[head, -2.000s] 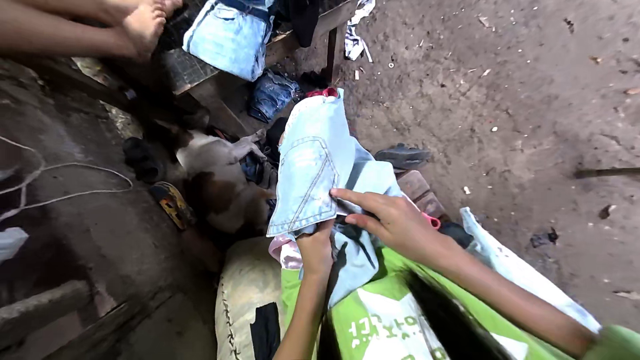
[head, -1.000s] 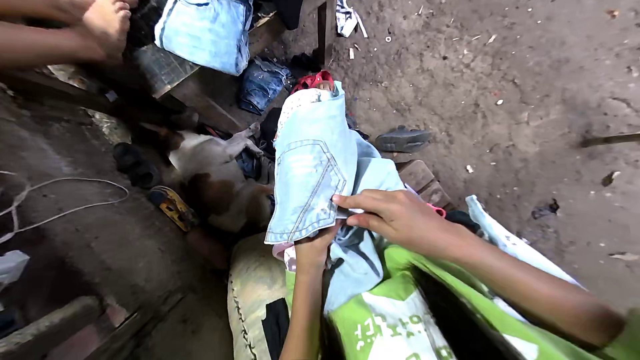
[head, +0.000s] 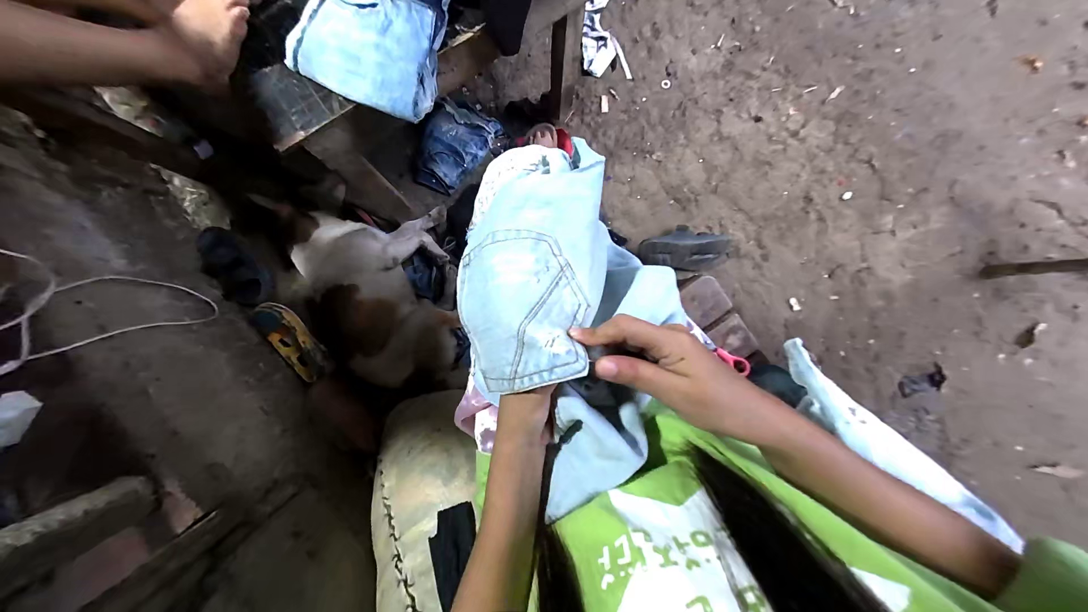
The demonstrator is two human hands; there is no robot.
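Observation:
A light blue denim piece (head: pixel 531 280) with a stitched pocket lies draped over my left hand (head: pixel 529 406), whose fingers are hidden beneath the cloth; only the wrist and the heel of the hand show. My right hand (head: pixel 650 361) is at the pocket's lower right corner, index fingertip on the denim edge and thumb just below it. Whether a needle or thread sits between those fingers is too small to tell. More pale denim (head: pixel 595 450) hangs over my lap, on a green shirt with white print. Pink scissor handles (head: pixel 733 361) show to the right of my right hand.
A dog (head: pixel 374 289) lies at the left by a sandal (head: pixel 291 340). Folded jeans (head: pixel 370 51) rest on a low wooden bench (head: pixel 297 106), near another person's bare feet (head: pixel 204 34). A stuffed, stitched sack (head: pixel 416 493) is beside my left arm. A dark shoe (head: pixel 684 249) stands on the dirt floor.
My right hand's fingers have shifted from pointing on the pocket to its lower right corner, with the thumb now apart below the index finger. My left hand stays beneath the denim.

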